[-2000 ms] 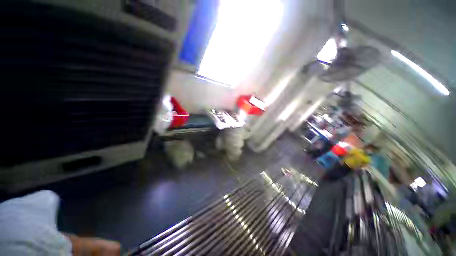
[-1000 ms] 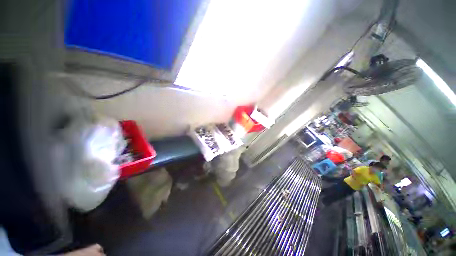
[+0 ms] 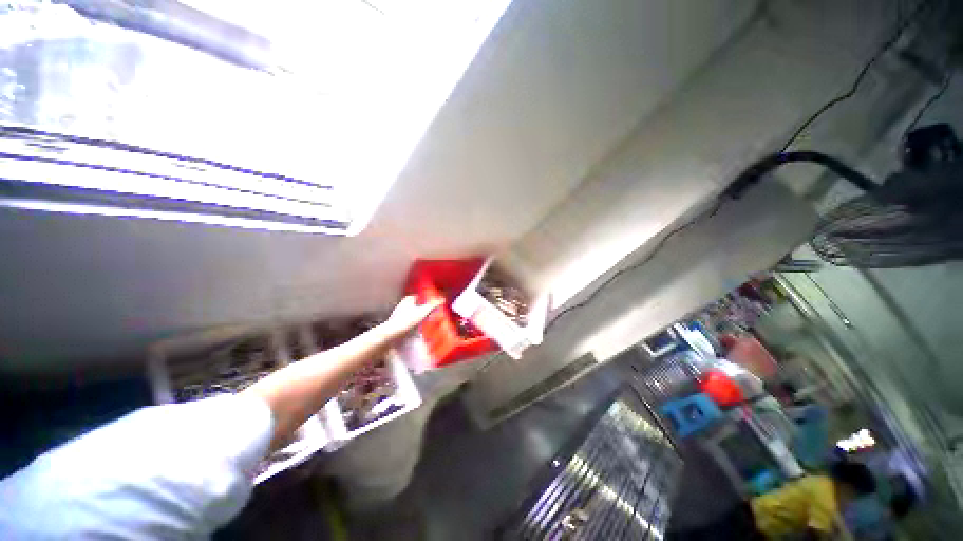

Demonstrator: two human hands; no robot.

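A red plastic bin [image 3: 468, 349] stands by the wall near the middle. A white plastic bin [image 3: 489, 321] with small dark and silvery pieces rests tilted on its right side. My left hand [image 3: 414, 313] is at the red bin's left rim, at the end of an outstretched arm in a pale sleeve. The fingers are small and blurred, so I cannot tell whether they grip the rim. My right hand is out of the picture.
White bins of small pieces [image 3: 382, 422] stand left of the red bin, partly behind my arm. Metal tubes [image 3: 607, 481] lie at the lower right. A fan [image 3: 898, 217] is at the upper right. A person in yellow [image 3: 794, 507] is at the lower right.
The view has moved closer to the wall and bins. My left arm has come in from the lower left and now reaches to the red bin.
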